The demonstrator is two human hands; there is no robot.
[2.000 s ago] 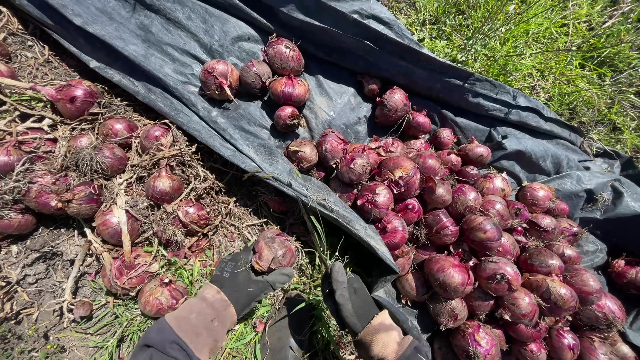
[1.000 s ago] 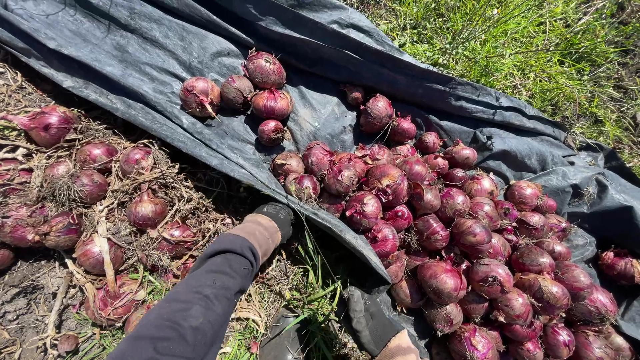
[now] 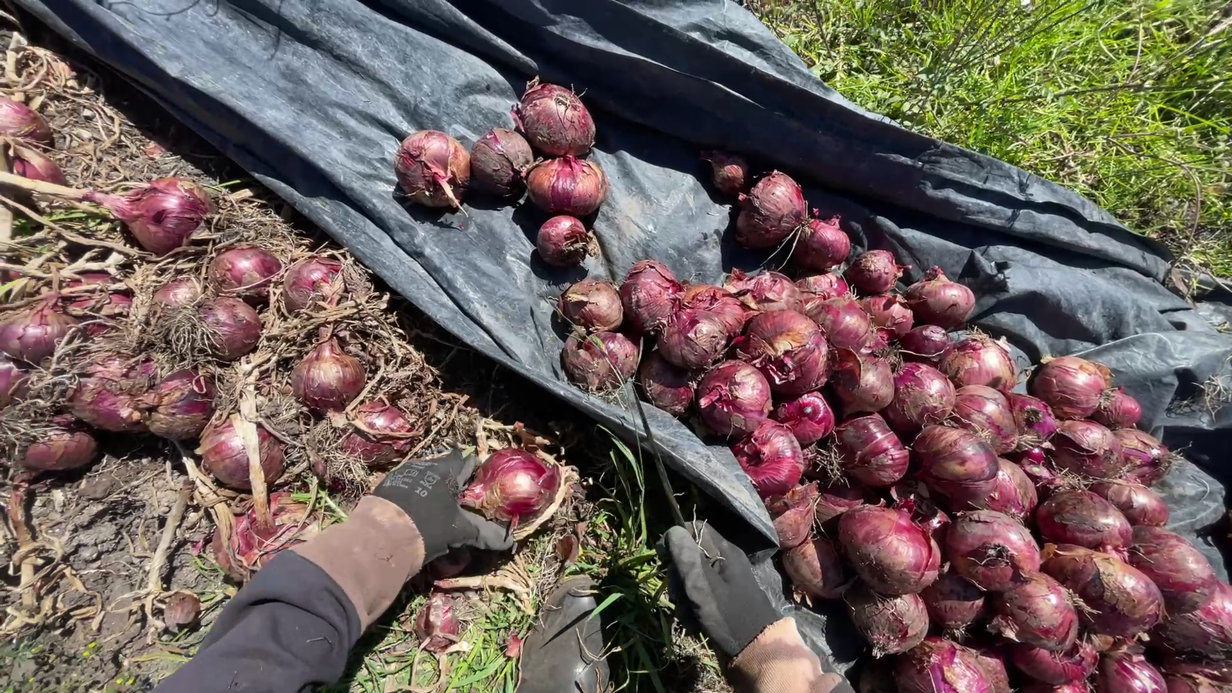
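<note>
My left hand (image 3: pixel 438 510), in a dark glove with a tan cuff, grips a red onion (image 3: pixel 513 486) from its left and lower side, just above the ground. Loose dry skin and leaves lie around that onion. Low in the middle, beside the tarp's edge, my right hand (image 3: pixel 717 582) wears a dark glove and has its fingers curled. A thin, dark, blade-like tool (image 3: pixel 656 460) runs up and left from them; its handle is hidden. A large pile of red onions (image 3: pixel 890 549) rests on the dark plastic tarp (image 3: pixel 385 221), with a small group (image 3: pixel 566 186) higher up.
Unsorted red onions with dry tops and roots (image 3: pixel 327 375) lie on the soil at left. A dark boot (image 3: pixel 566 640) stands in grass between my hands. Green grass (image 3: pixel 1059 106) borders the tarp at upper right. The tarp's near edge is raised in folds.
My left hand, which reached to the tarp's edge without a visible onion one second ago, has come back down and left and now holds an onion. The blade-like tool now shows at my right hand.
</note>
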